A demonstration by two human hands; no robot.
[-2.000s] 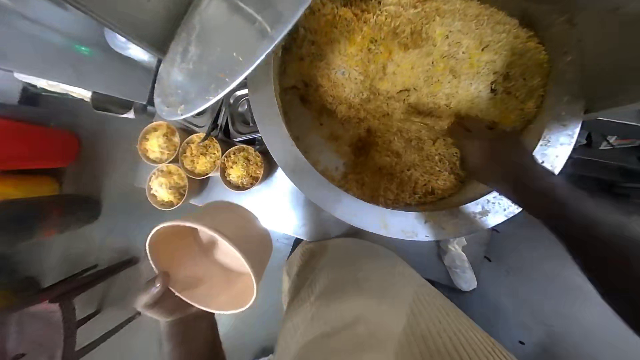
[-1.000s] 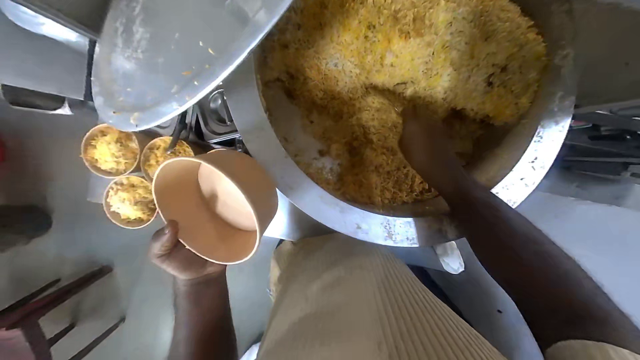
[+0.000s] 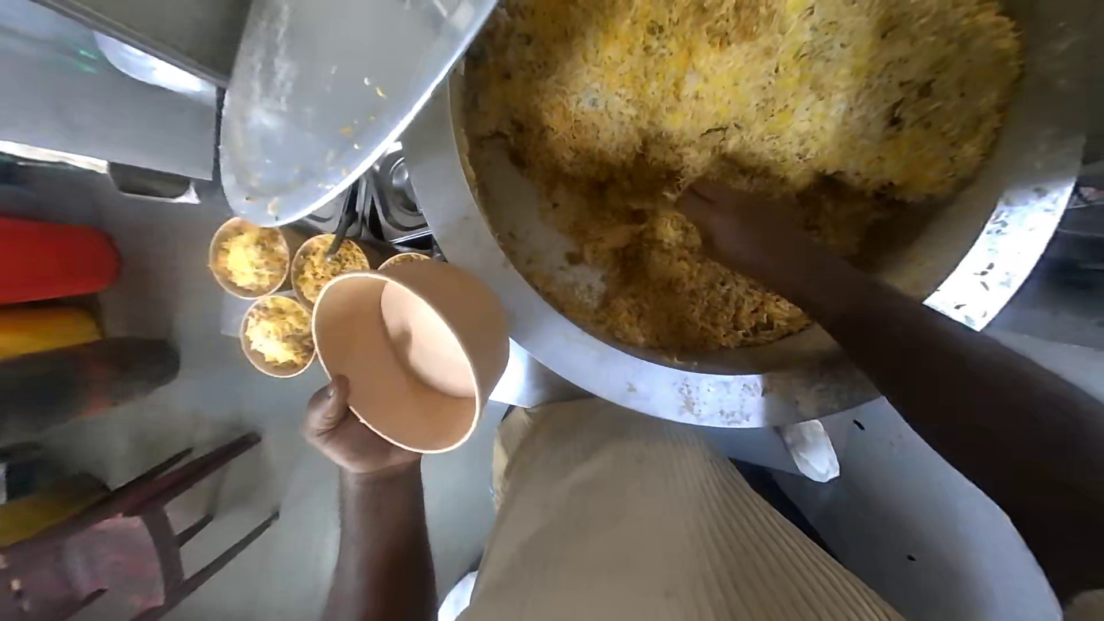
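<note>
My left hand (image 3: 358, 431) grips an empty brown paper bowl (image 3: 405, 358) by its rim and side, its mouth tilted toward the camera. At the right, my right hand (image 3: 711, 211) reaches into the yellow and brown cooked rice (image 3: 742, 95) inside a large metal pot (image 3: 604, 375). The fingers are partly sunk in the rice and in shadow, so what they hold is hidden. Left of the pot, several paper bowls of rice (image 3: 278, 335) stand close together, one of them partly behind the empty bowl.
A large metal lid (image 3: 319, 103) leans over the pot's left side. Under it are metal containers (image 3: 398, 194) and a dark utensil handle (image 3: 345, 220). A dark red chair (image 3: 129, 552) stands at lower left, with a red object (image 3: 52, 259) above it. A white object (image 3: 812, 450) lies below the pot.
My left hand has raised the empty bowl closer to the pot's rim, and it now partly covers one filled bowl. My right hand stays in the rice.
</note>
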